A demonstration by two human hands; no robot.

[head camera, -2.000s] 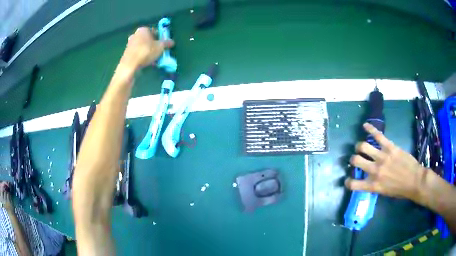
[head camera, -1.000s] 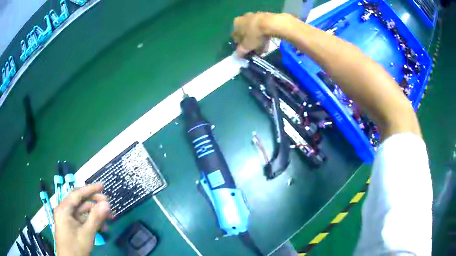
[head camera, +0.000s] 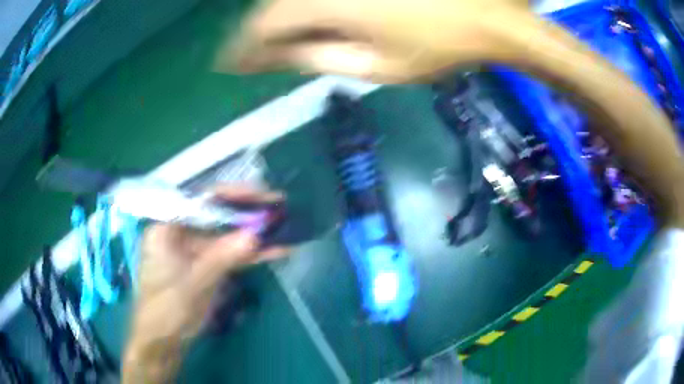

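Note:
My left hand (head camera: 176,274) is closed round the thick, purple-pink end of a slim device body (head camera: 157,202), blurred, with a silvery strip and a dark far end pointing left. The device is held above the bench and covers part of the screw plate (head camera: 244,169). My right hand (head camera: 337,41) is large and blurred at the top, apart from the device; I cannot tell whether its fingers are closed. The blue-and-black electric screwdriver (head camera: 375,225) lies on the bench, its black nose towards the belt.
Black device bodies (head camera: 469,176) lie beside a blue parts bin (head camera: 559,154) at right. Light-blue housings (head camera: 94,262) and more dark bodies (head camera: 56,304) lie at left. A blurred dark fixture (head camera: 229,304) is near my left hand. Yellow-black tape (head camera: 525,311) marks the near edge.
My left hand, empty before, now holds a device body. My right hand has moved up and left from the pile by the bin. The view has shifted, so the screwdriver appears further right.

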